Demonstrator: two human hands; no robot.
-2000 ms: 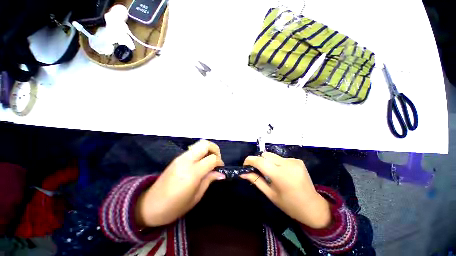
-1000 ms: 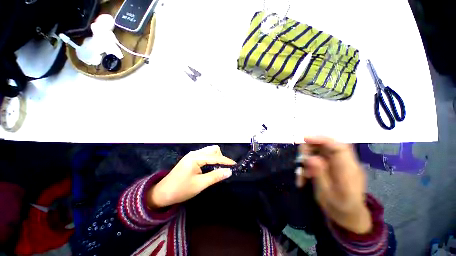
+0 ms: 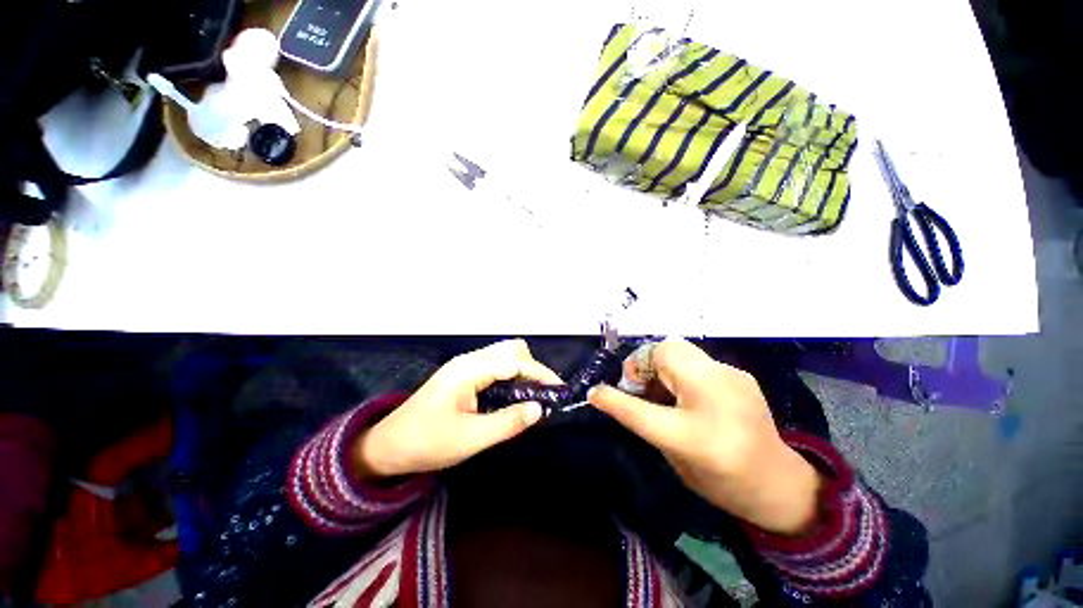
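A narrow black beaded trim (image 3: pixel 523 394) with white glints runs between my hands, just below the table edge. My left hand (image 3: pixel 449 410) pinches it between thumb and fingers. My right hand (image 3: pixel 701 416) is at the trim's right part, thumb and fingertips closed around a thin bright needle (image 3: pixel 575 406) that points left toward my left thumb. A grey-beige band shows on a right-hand finger. A small silver clip (image 3: pixel 609 333) stands at the table edge above the trim. Dark fabric (image 3: pixel 534 499) covers the lap; its folds are hard to tell apart.
On the white table (image 3: pixel 392 273) lie small thread snips (image 3: pixel 467 170), a yellow-green striped bundle (image 3: pixel 713 131), black-handled scissors (image 3: pixel 917 232), a cream tape roll (image 3: pixel 36 261) and a round basket (image 3: pixel 279 172) with white and dark things. A purple frame (image 3: pixel 903 371) stands below right.
My right hand was raised away to the right, blurred, a second ago; it is back at the trim. My left hand keeps its pinch with little movement.
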